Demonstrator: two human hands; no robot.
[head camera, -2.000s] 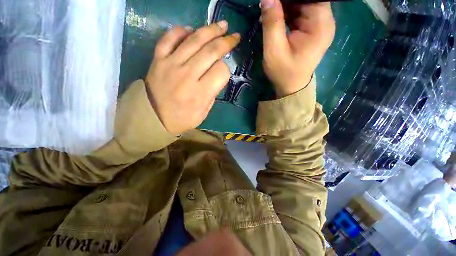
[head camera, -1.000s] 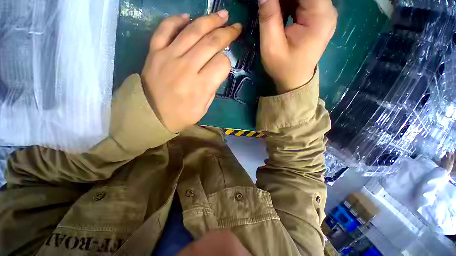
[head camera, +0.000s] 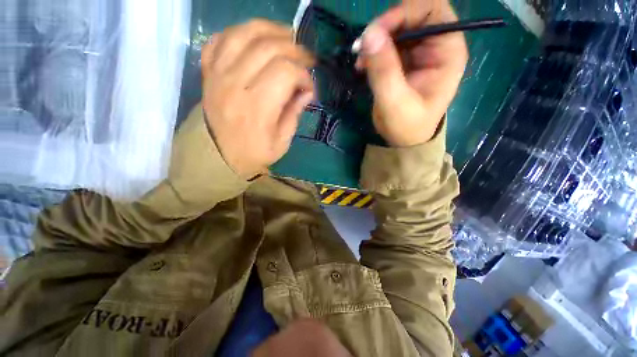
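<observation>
Several black square frames (head camera: 323, 125) lie in a column on the green mat (head camera: 335, 167), between my two hands; some overlap and their edges blur together. My right hand (head camera: 412, 77) is shut on a thin black pen-like tool (head camera: 454, 28), its pale tip at my thumb and fingertip. The tool lies roughly level, its dark end pointing right. My left hand (head camera: 255, 90) is blurred, over the mat at the left side of the frames, fingers curled. Whether it holds anything cannot be seen.
Milky plastic film (head camera: 133, 90) covers the left side. Shiny clear stacked trays with dark parts (head camera: 538, 125) stand at the right. Yellow-black tape (head camera: 346, 197) marks the mat's front edge. A blue box (head camera: 499, 335) and white cloth-like material (head camera: 618, 286) show at lower right.
My left hand has lifted and its fingers have curled back from the frames. My right hand has shifted lower in the picture, and more of the black tool now shows.
</observation>
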